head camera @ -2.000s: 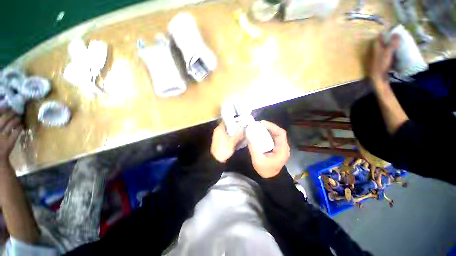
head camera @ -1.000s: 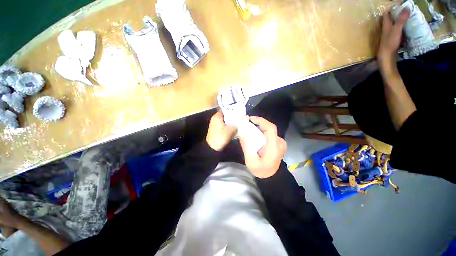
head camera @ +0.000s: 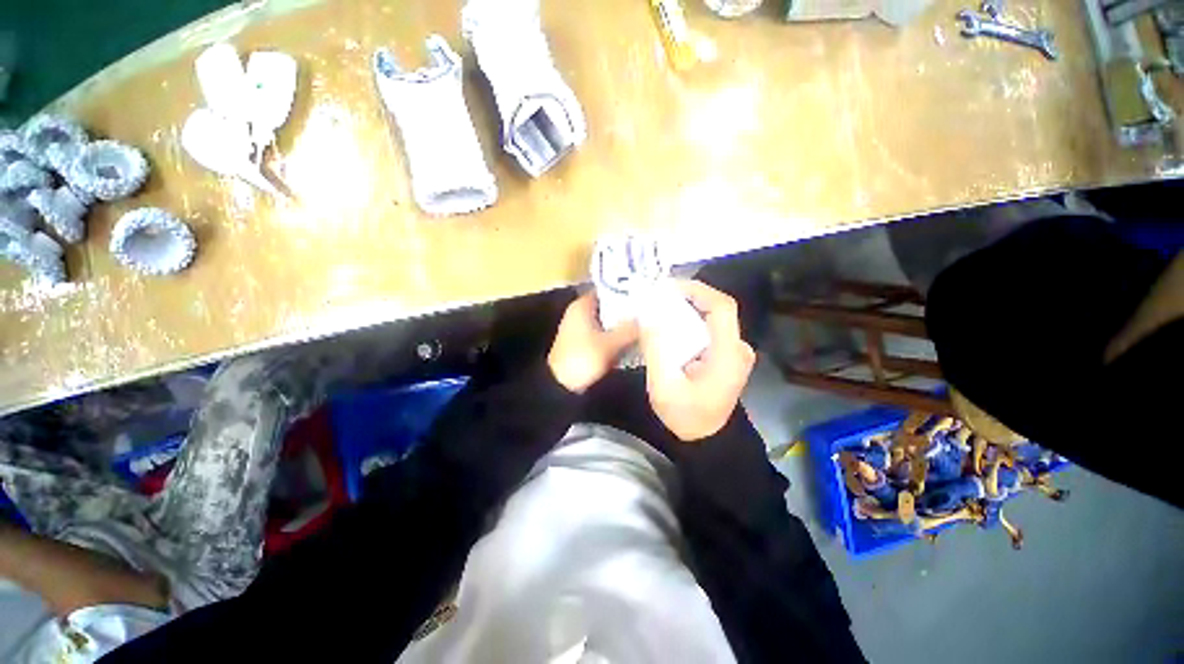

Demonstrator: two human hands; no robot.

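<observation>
My left hand (head camera: 587, 345) holds a pale grey housing (head camera: 626, 263) upright just off the bench's front edge, its slotted open end facing up. My right hand (head camera: 703, 367) is closed around a smooth white squeeze bottle (head camera: 674, 327), tilted toward the housing's opening. The bottle's tip is hidden at or in the housing. Two more grey housings lie on the bench, one with prongs (head camera: 439, 136) and one with a square slotted end (head camera: 525, 97) beside it. A cluster of white bottles (head camera: 246, 109) lies to their left.
Grey rings (head camera: 153, 241) are piled at the left of the tan bench (head camera: 364, 266). Yellow tube (head camera: 674, 34) and wrenches (head camera: 1008, 31) lie at the back. A blue bin (head camera: 841, 499) of brown-and-blue parts stands on the floor right. Neighbours' arms show at both sides; a wooden stool (head camera: 851, 340) stands right.
My hands keep hold of the housing and bottle, with the bottle's angle slightly changed. The right neighbour's hand and white piece have left the view. The left neighbour's hand has left the bench.
</observation>
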